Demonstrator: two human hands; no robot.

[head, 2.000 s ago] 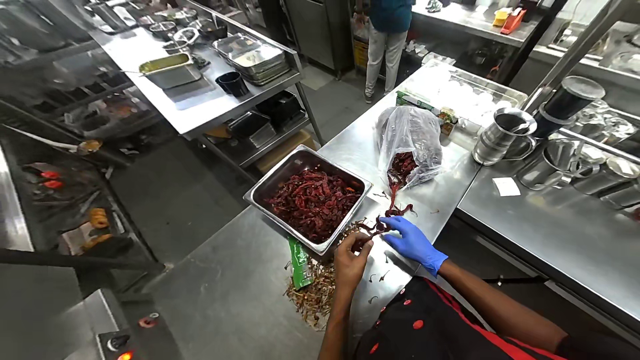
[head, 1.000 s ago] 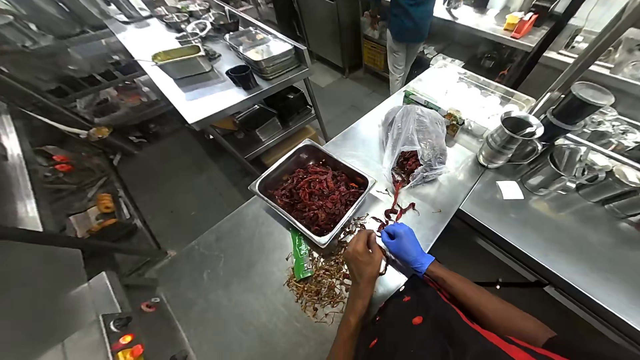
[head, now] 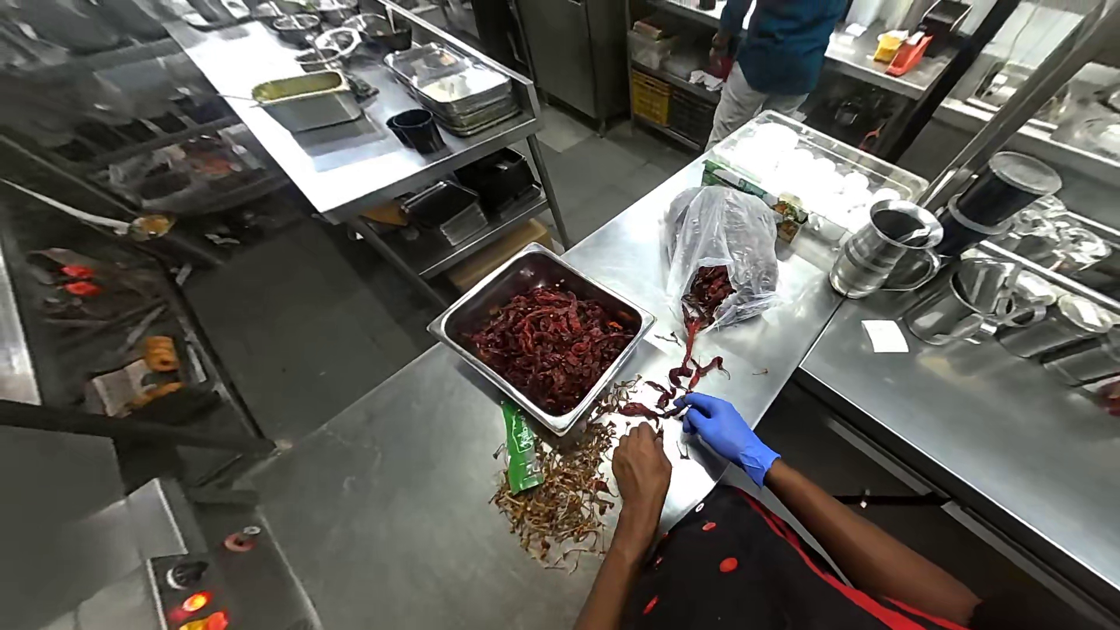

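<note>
My right hand [head: 724, 430], in a blue glove, pinches a dried red chilli [head: 667, 409] at the counter's right side. Bare, my left hand [head: 641, 464] is just left of it, fingers curled near the same chilli; whether it grips anything is hard to tell. A steel pan [head: 455, 331] full of dried red chillies [head: 560, 346] stands beyond my left hand. Loose chilli stems [head: 560, 516] lie heaped beside that hand, with a green packet [head: 522, 448] on their edge. Behind my right hand, a clear plastic bag [head: 731, 236] lies with chillies spilling from its mouth.
A clear lidded tub [head: 822, 171] and a steel jug [head: 879, 249] stand at the back right of the steel counter [head: 376, 490]. Another steel table [head: 306, 166] holds trays and a black container [head: 416, 131]. A person [head: 779, 52] stands beyond the counter.
My two hands stay close together over the chillies near the counter's edge. The person beyond the counter has shifted a little. The pan and the bag stay in place.
</note>
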